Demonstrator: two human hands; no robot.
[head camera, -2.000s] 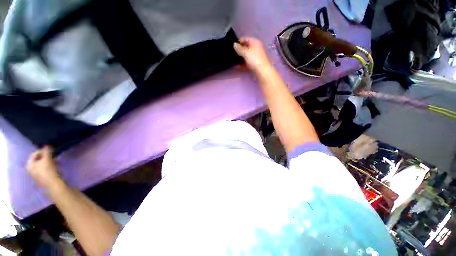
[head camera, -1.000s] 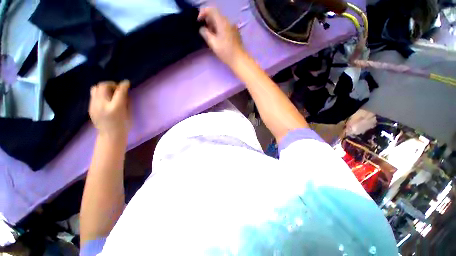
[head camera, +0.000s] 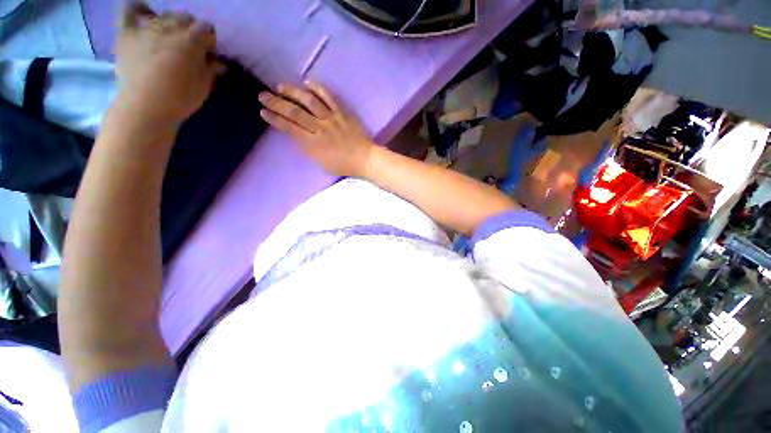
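A black garment (head camera: 207, 156) with pale grey-blue backing (head camera: 72, 95) lies on the purple table cover (head camera: 385, 72) at the left. My left hand (head camera: 165, 63) is at the garment's upper edge, fingers curled down; the fingertips are partly hidden, and it looks to be pinching the black cloth. My right hand (head camera: 308, 123) lies flat with fingers spread, its fingertips at the garment's right corner, holding nothing. The steam iron (head camera: 414, 13) is cut off by the top edge, only its pale-rimmed soleplate showing.
The table's near edge runs diagonally from lower left to upper right. Black and pale cloth scraps (head camera: 583, 72) lie beyond it on the right. A shiny red item (head camera: 634, 207) stands below right. A pinkish wrapped hose (head camera: 668, 19) crosses a grey surface (head camera: 710, 68) at upper right.
The view has shifted, and the iron is now mostly out of the picture. My left hand has moved up to the garment's far edge. My right hand has opened flat at the garment's corner.
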